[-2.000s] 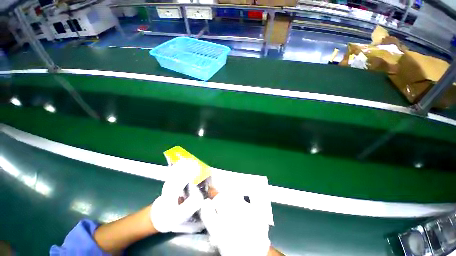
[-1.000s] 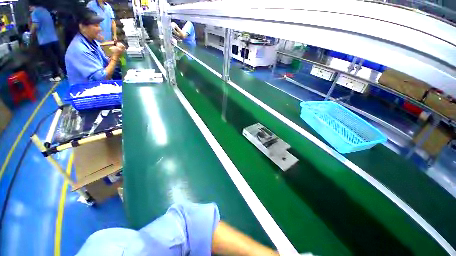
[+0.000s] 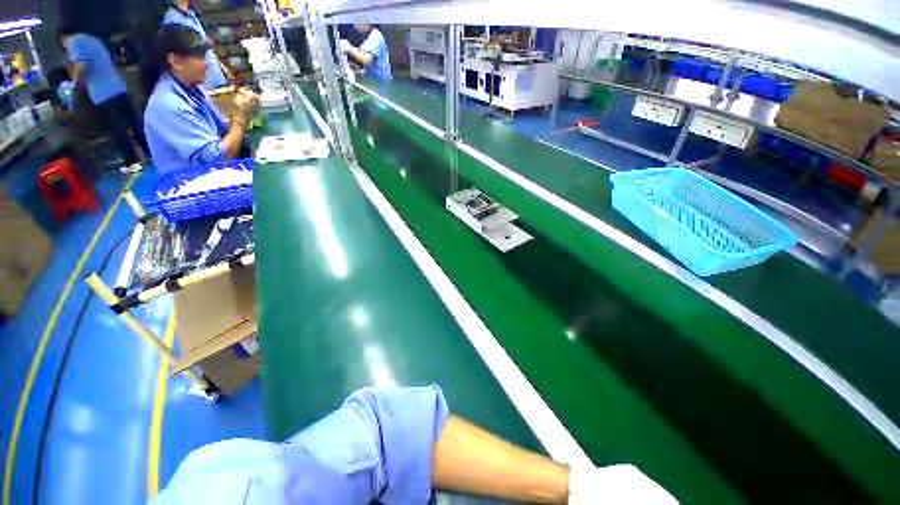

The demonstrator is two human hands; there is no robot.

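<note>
A part-packed box (image 3: pixel 476 209) lies flat on the green conveyor belt, its white flap pointing toward the near right. My left hand (image 3: pixel 624 486), in a white glove, is at the bottom edge over the near rail, partly cut off by the frame. Its fingers are not shown clearly, so I cannot tell whether it holds anything. My left forearm and blue sleeve reach across the bottom. My right hand is out of the picture.
A light-blue basket (image 3: pixel 699 219) stands on the far ledge. White stacked items (image 3: pixel 292 148) lie on the near ledge beside a seated worker. A darker blue tray (image 3: pixel 202 189) sits on a trolley at left. A metal post (image 3: pixel 453 89) rises beyond the belt.
The view has swung left from the ledge. The part-packed box, in my hands area earlier, is on the belt and has moved farther away. My gloved left hand has come into view at the bottom.
</note>
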